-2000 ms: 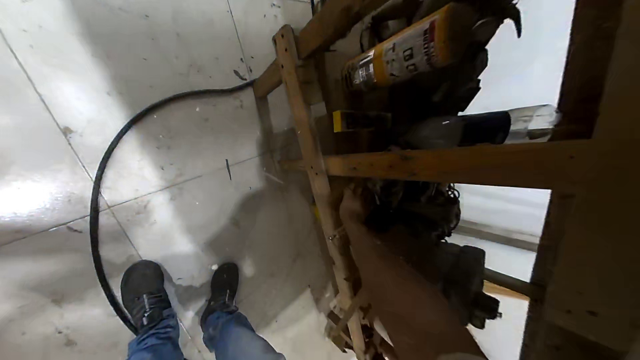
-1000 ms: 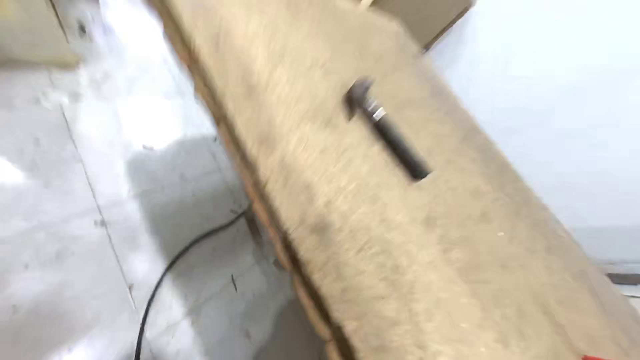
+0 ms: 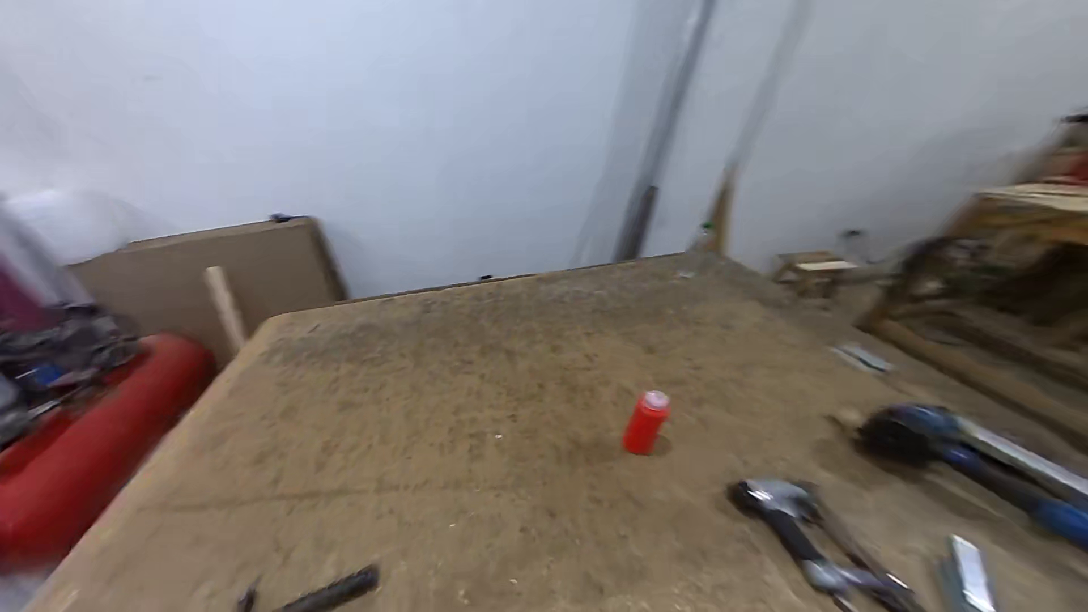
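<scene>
Neither of my hands shows in the head view now. A wooden workbench top (image 3: 408, 425) fills the lower part. On it stands a small red cylindrical container (image 3: 646, 422) with a pale top. At the bottom edge lies a hammer (image 3: 327, 592) with a black handle, its head partly cut off. To the right lies an air tool (image 3: 790, 518) with a silver and black body. Beyond it rests a blue and black power tool (image 3: 943, 446), blurred, with a long handle. A light metal strip (image 3: 971, 574) lies near the bottom right.
At the left is a red rounded container (image 3: 110, 442) with mixed items inside. A cardboard sheet (image 3: 212, 272) leans by the white wall (image 3: 382, 127). Long bars (image 3: 654, 187) lean behind the bench. A wooden rack (image 3: 1020, 208) and a small stool (image 3: 816, 268) stand at the right.
The view has swung up from the floor and the bench's lower rack to the bench top and wall. My arm, reaching into the rack two seconds ago, is out of sight.
</scene>
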